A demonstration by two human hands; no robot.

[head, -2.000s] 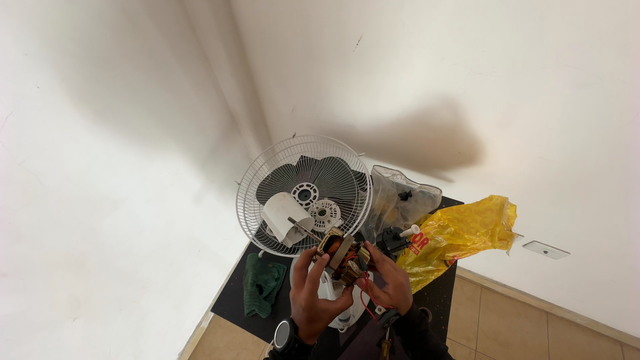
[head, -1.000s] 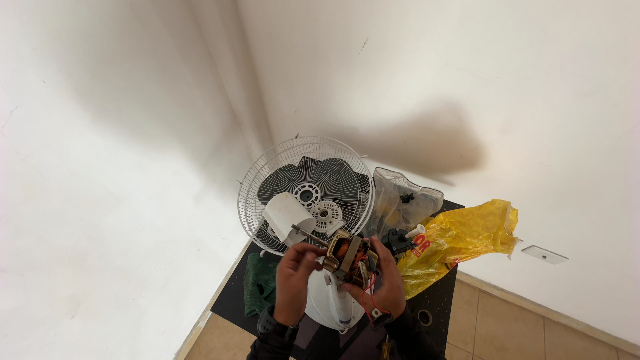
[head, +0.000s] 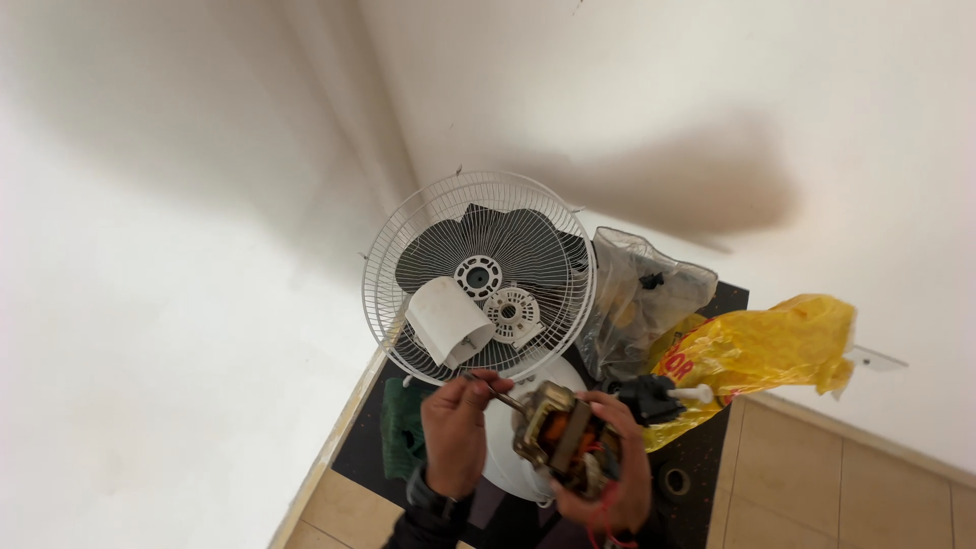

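My right hand is closed around an electric fan motor with copper-coloured windings and red wires. From the motor's left side a thin metal shaft sticks out, and the fingertips of my left hand pinch its outer end. Beneath the motor lies a white round fan part, partly covered by my hands. Just beyond the hands is a white wire fan grille, which holds a white plastic motor housing and a vented white round cover. Dark fan blades show through its wires.
A clear plastic bag and a yellow plastic bag lie at the right, near a black plastic part with a white stem. A green cloth is at the left of the dark tabletop. A ring-shaped object sits at the right; walls stand behind.
My left hand has moved from the motor's body out to the end of its shaft. The motor remains in my right hand.
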